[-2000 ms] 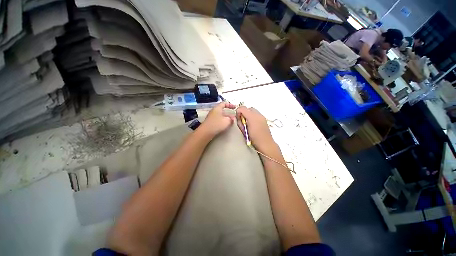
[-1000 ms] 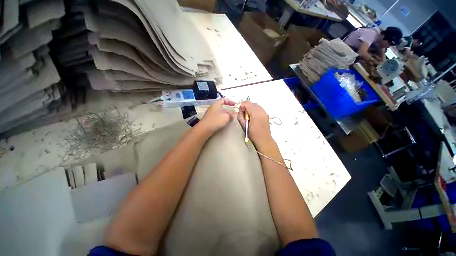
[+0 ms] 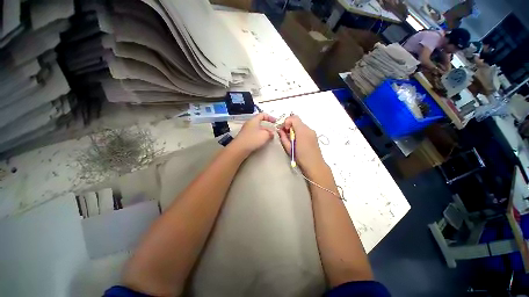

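Observation:
A beige-grey fabric panel (image 3: pixel 261 214) runs from the bottom edge up between my forearms to my hands. My left hand (image 3: pixel 256 134) pinches its far end between thumb and fingers. My right hand (image 3: pixel 299 138) holds a thin pen-shaped tool (image 3: pixel 293 149) with yellow ends and a pale middle, close to the fabric's far tip. Its pale cord (image 3: pixel 319 185) runs from the rear end over my right forearm. The tool's front tip and the fabric edge between my fingers are too small to make out.
A tall panel stack (image 3: pixel 156 52) stands behind at left. A power strip (image 3: pixel 206 113) with a black adapter (image 3: pixel 239 102) lies beyond my left hand. A thread tangle (image 3: pixel 116 152) lies at left. A blue crate (image 3: pixel 400 110) and a person (image 3: pixel 432 46) are at right.
My right hand has shifted slightly right, away from my left hand, and the tool with it now stands more upright in view. My left hand keeps its hold on the fabric.

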